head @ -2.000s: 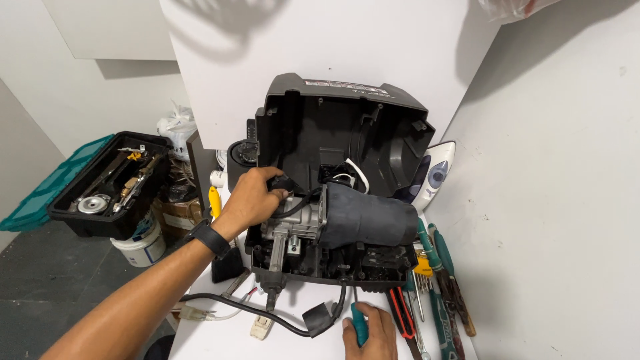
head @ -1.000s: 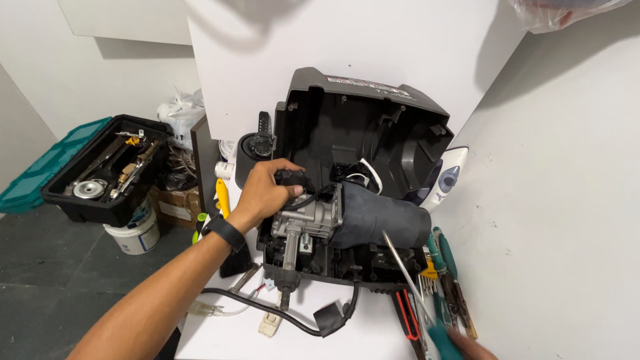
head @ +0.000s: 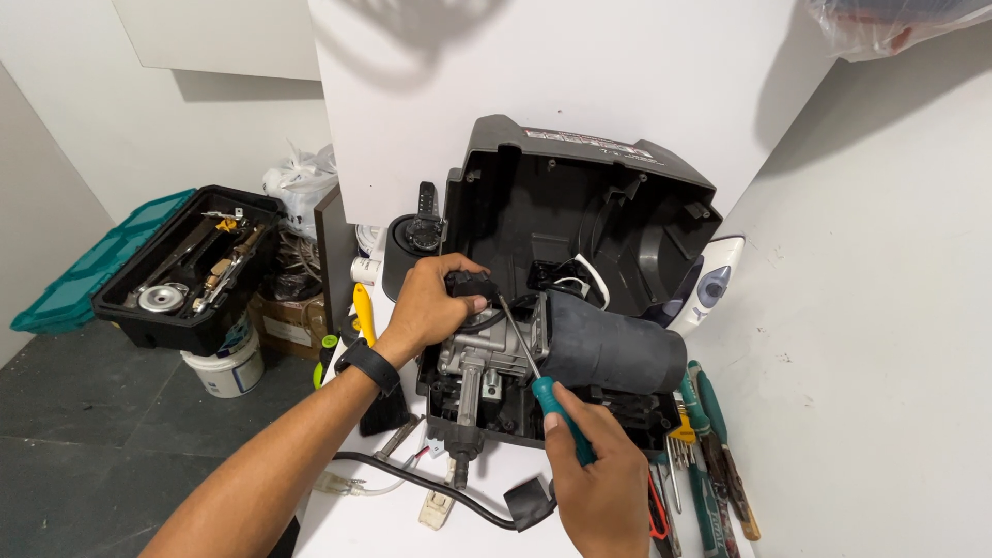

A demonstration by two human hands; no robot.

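My left hand (head: 434,302) grips a black plastic part (head: 470,284) at the upper left of a metal pump head (head: 496,341). In my right hand (head: 597,465) is a screwdriver with a teal handle (head: 564,415); its shaft slants up-left across the pump head, and its tip is at or very near the black part. A dark grey cylindrical motor cover (head: 612,341) extends right from the pump head. Both lie in the lower half of a black plastic housing (head: 496,438), whose other half (head: 589,155) stands tilted up behind. A white looped wire (head: 595,279) shows inside.
Pliers (head: 717,465), a red-handled tool (head: 657,504) and a yellow-held key set (head: 682,434) lie at right, below a clothes iron (head: 709,287). A black cable (head: 434,487) crosses the front. At left are a yellow-handled brush (head: 363,314), a wristwatch (head: 424,229) and an open toolbox (head: 186,271).
My right hand has brought the screwdriver from the housing's front edge up to the black part beside my left hand. My left hand stays on that part.
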